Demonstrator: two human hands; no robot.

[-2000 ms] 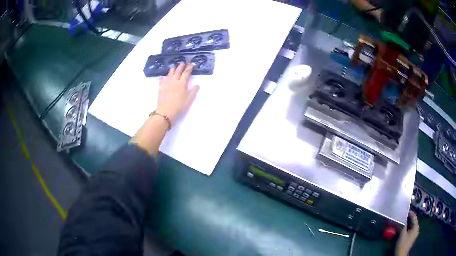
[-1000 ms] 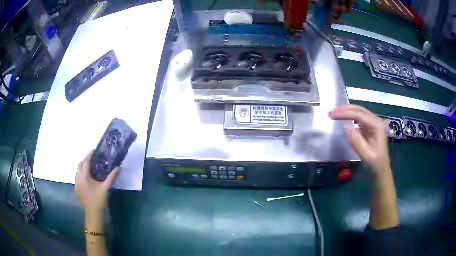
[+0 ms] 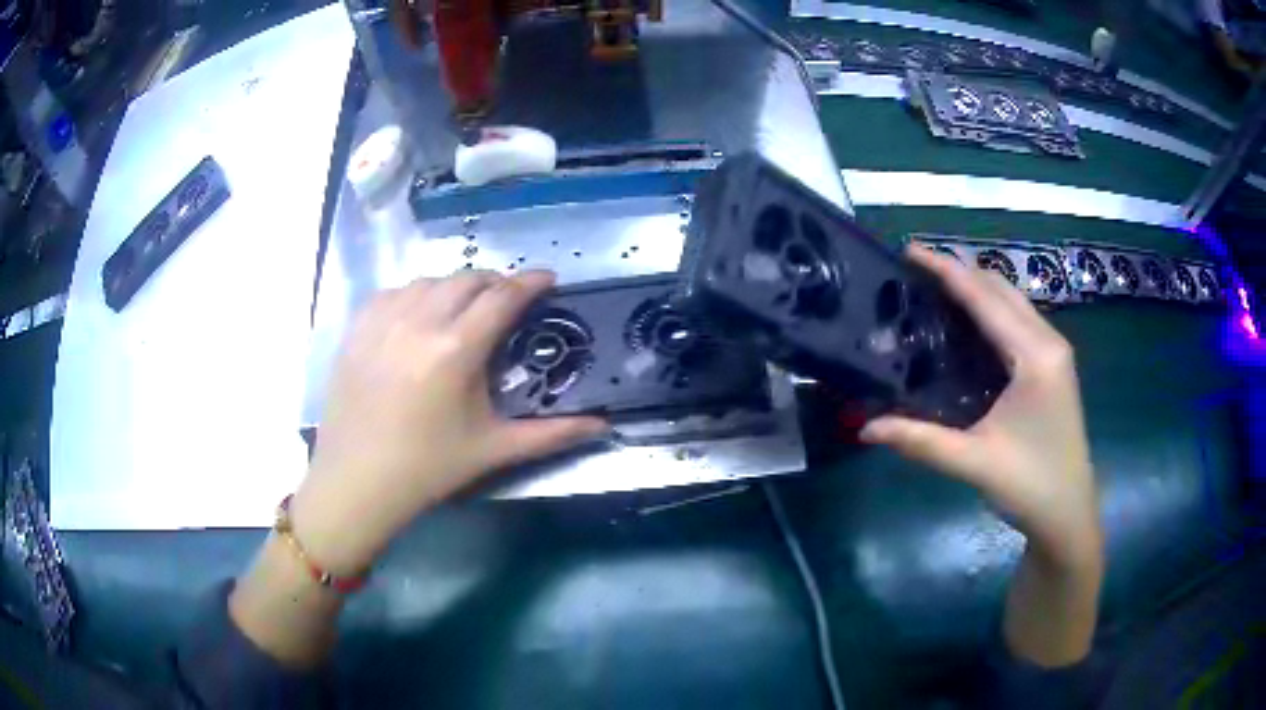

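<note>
My right hand (image 3: 1020, 402) grips the right end of a black fan shroud (image 3: 819, 298), held tilted in the air above the machine's right front. My left hand (image 3: 417, 388) grips the left end of a second fan shroud (image 3: 625, 350), which lies level at the front of the machine, over or on the fixture. The raised shroud overlaps the right end of the second one and hides it. The control panel is hidden behind the hands and shrouds.
A third shroud (image 3: 167, 232) lies on the white sheet (image 3: 208, 375) at left. The red dispensing barrel (image 3: 465, 56) stands at the back, above the blue rail (image 3: 583, 192) and a white rounded piece (image 3: 505, 156). Waiting three-ring units (image 3: 1000, 111) lie at right. A cable (image 3: 805, 596) crosses the front.
My left hand has moved from the white sheet to the machine's front. My right hand, empty before, now holds a shroud. The loaded fixture has left its place before the rail, and the view has shifted.
</note>
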